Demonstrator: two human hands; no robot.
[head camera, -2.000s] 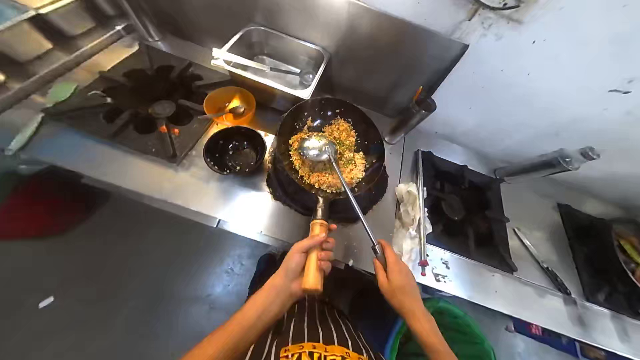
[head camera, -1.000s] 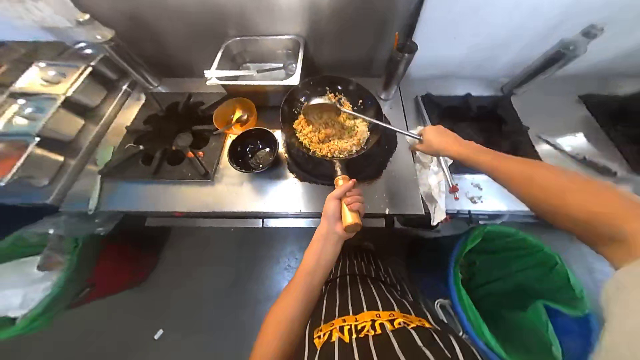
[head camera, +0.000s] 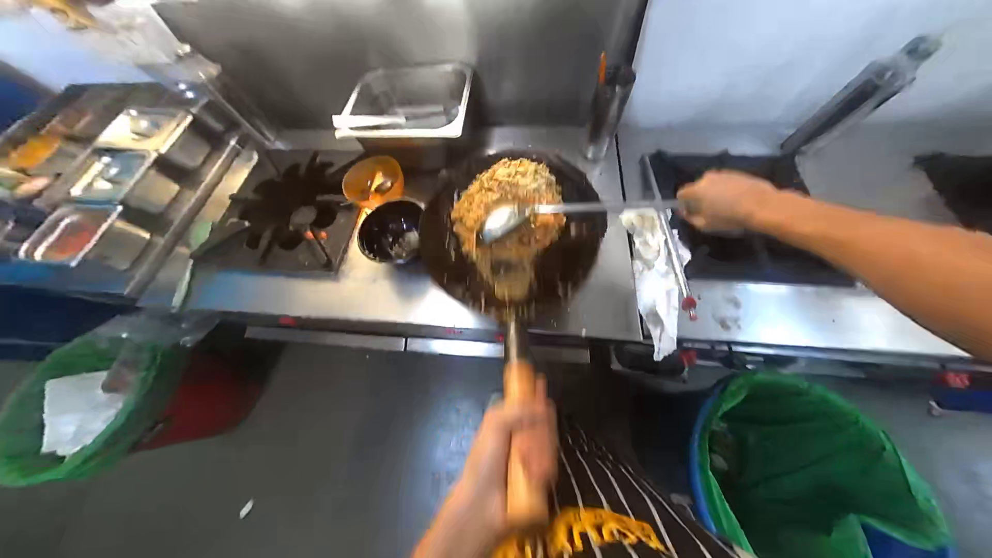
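Observation:
My left hand (head camera: 515, 442) grips the wooden handle (head camera: 521, 387) of a dark wok (head camera: 585, 263), whose bowl lies over the counter ahead of me. Fried rice (head camera: 511, 186) is heaped in the wok, and some looks blurred, as if in motion, toward the handle side. At the right, my right hand (head camera: 717, 201) is closed around the far end of a long metal ladle (head camera: 604, 207). The ladle's bowl (head camera: 502, 222) is over the rice. Left of the wok, close to its rim, stand a black bowl (head camera: 390, 231) and an orange bowl (head camera: 373, 181) with a spoon in it.
A steel container (head camera: 411, 101) with utensils stands behind. Burners lie left (head camera: 298, 213) and right (head camera: 763, 248). A white cloth (head camera: 655, 279) hangs over the counter edge. Food trays (head camera: 112, 174) are at far left. Green-lined bins stand low left (head camera: 147, 403) and right (head camera: 821, 457).
My left hand and the wok handle have come closer to my body. Two seconds ago my right hand was low beside the handle; it is now out to the right, with the ladle lying crosswise.

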